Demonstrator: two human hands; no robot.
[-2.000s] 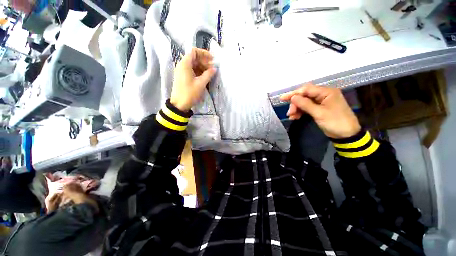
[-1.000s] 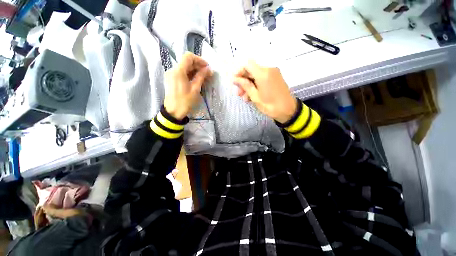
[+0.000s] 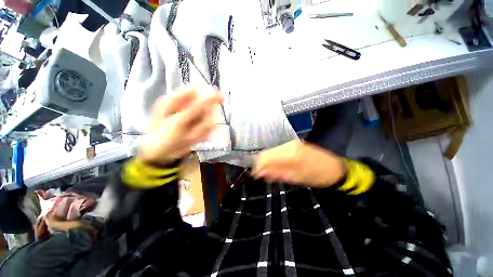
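Note:
The pale grey garment [image 3: 259,121] lies over the white table's front edge and hangs towards my lap, with dark speckled seams [image 3: 214,62] running down it. The paler facing piece [image 3: 216,142] shows at its lower left. My left hand [image 3: 181,124] is motion-blurred over the garment's left part; whether it holds anything cannot be told. My right hand [image 3: 297,164] is blurred at the garment's lower hem, its fingertips at the cloth; its grip is unclear. No needle or thread is visible.
Black thread snips [image 3: 342,50] and a tan-handled tool [image 3: 393,32] lie on the table [image 3: 302,70] at right. A grey machine part with a fan [image 3: 73,85] stands left. Dark scissors [image 3: 70,140] lie far left. A seated person with pink cloth [image 3: 65,205] is at lower left.
My right hand has moved down from the middle of the garment to its lower hem. My left hand has moved left and down, off the line where it was pinching.

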